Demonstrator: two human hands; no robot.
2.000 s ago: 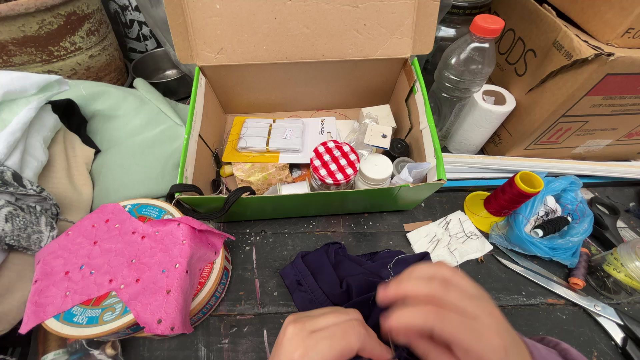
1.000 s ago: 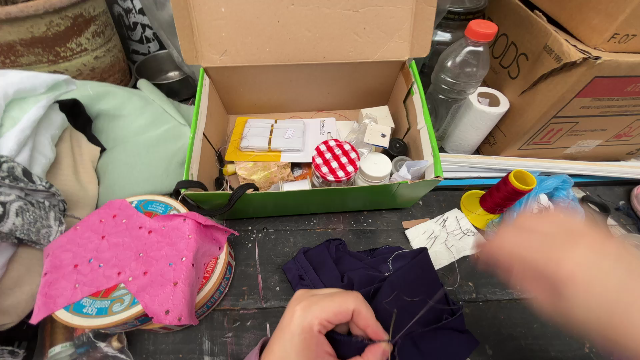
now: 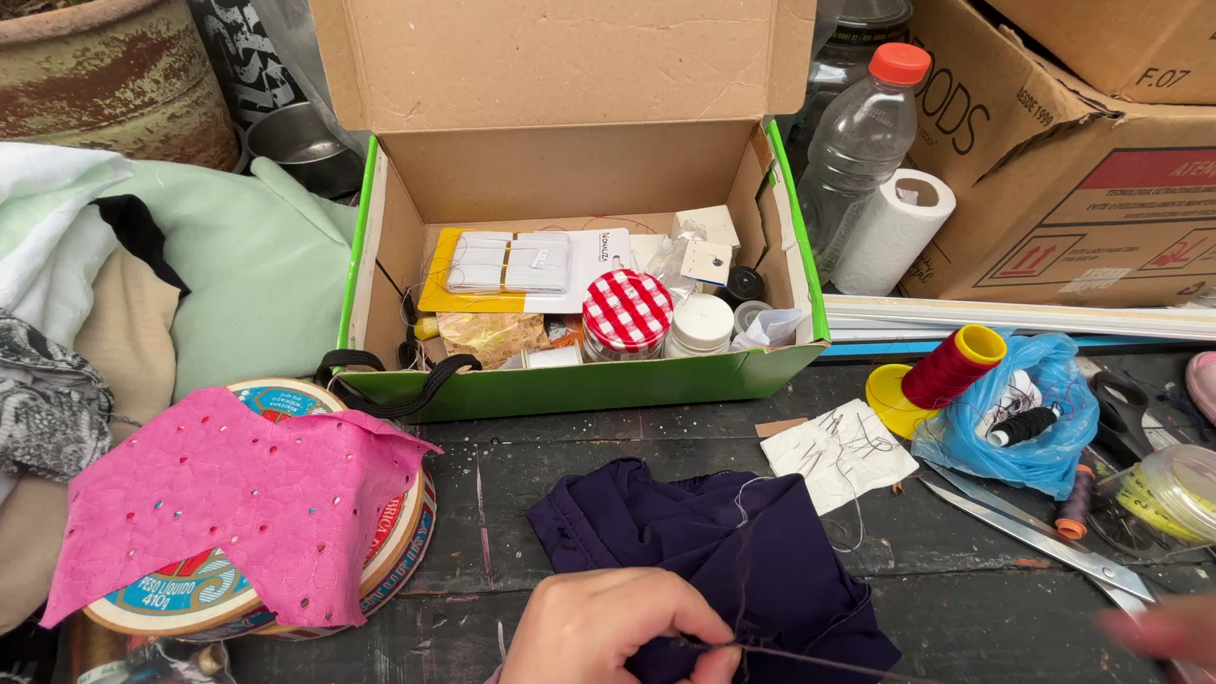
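Observation:
My left hand (image 3: pixel 617 627) pinches the dark purple fabric (image 3: pixel 741 551) between thumb and forefinger, at the front centre. A dark thread (image 3: pixel 817 657) runs rightward from that pinch. My right hand (image 3: pixel 1159 627) is blurred at the lower right edge, over the handle end of the metal scissors (image 3: pixel 1045 541); its fingers cannot be made out. A loose thread curls from the fabric's top toward a white cloth piece (image 3: pixel 836 451) stuck with several needles or pins. Right of that cloth, a red thread cone (image 3: pixel 953 366) leans on a yellow base beside a blue plastic bag (image 3: pixel 1031 408) holding spools.
An open green-edged cardboard box (image 3: pixel 579 394) with jars and elastic stands behind the fabric. Pink fabric (image 3: pixel 228 494) drapes over round tins at left. Black-handled scissors (image 3: pixel 1121 408), a small spool (image 3: pixel 1075 503) and a clear container (image 3: pixel 1173 494) lie at right.
My right hand has moved from near my left hand out to the far right. The dark purple fabric shows more of its surface than two seconds ago. My left hand stays at the fabric.

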